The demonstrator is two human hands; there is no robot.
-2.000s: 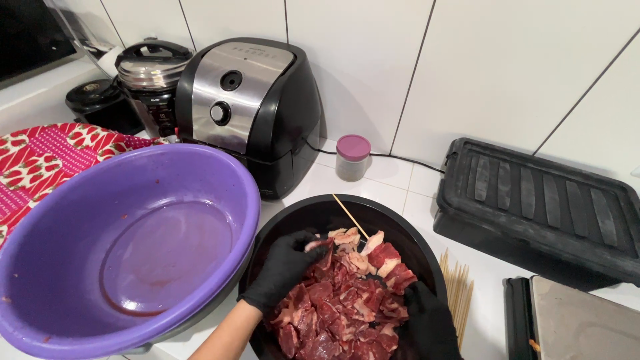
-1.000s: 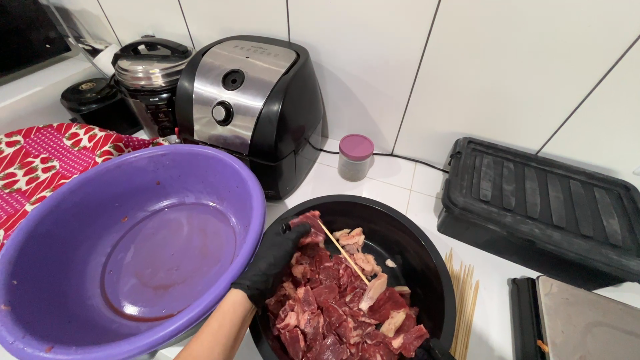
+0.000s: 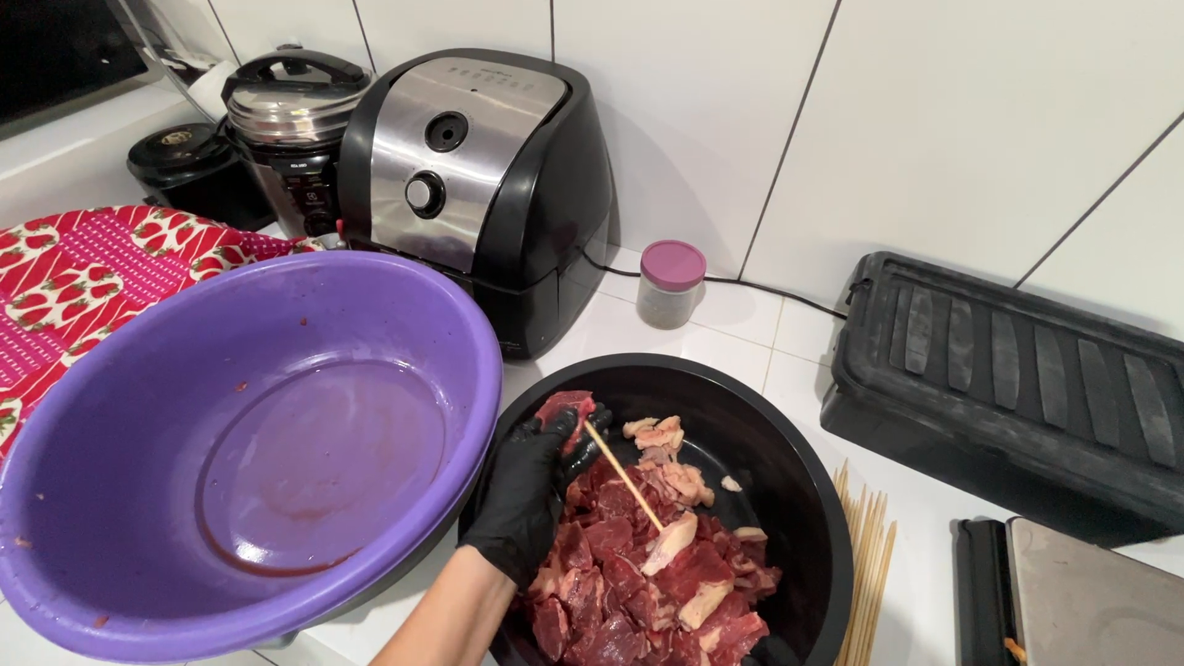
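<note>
My left hand [image 3: 532,481], in a black glove, holds a piece of raw red meat [image 3: 566,403] at the left inside wall of a round black bowl [image 3: 807,490]. A wooden skewer [image 3: 624,476] runs from that piece down to a piece of pale fat [image 3: 670,544]. Cut raw meat [image 3: 610,592] fills much of the bowl, with lighter fatty scraps [image 3: 680,481] on its far side. Of my right hand [image 3: 775,649] only a dark gloved bit shows at the bottom edge, low in the bowl; its grip is hidden.
A purple basin [image 3: 324,453] with reddish liquid stands left, by a patterned cloth [image 3: 102,277]. Behind are an air fryer [image 3: 472,185], a pressure cooker [image 3: 296,129] and a lidded jar [image 3: 670,285]. Wooden skewers [image 3: 865,564], a black lidded box [image 3: 1008,388] and a flat metal-topped device [image 3: 1091,592] lie right.
My left hand has moved up from the meat pile to the bowl's left wall, holding a piece. My right hand, plainly visible two seconds ago, has dropped almost out of view.
</note>
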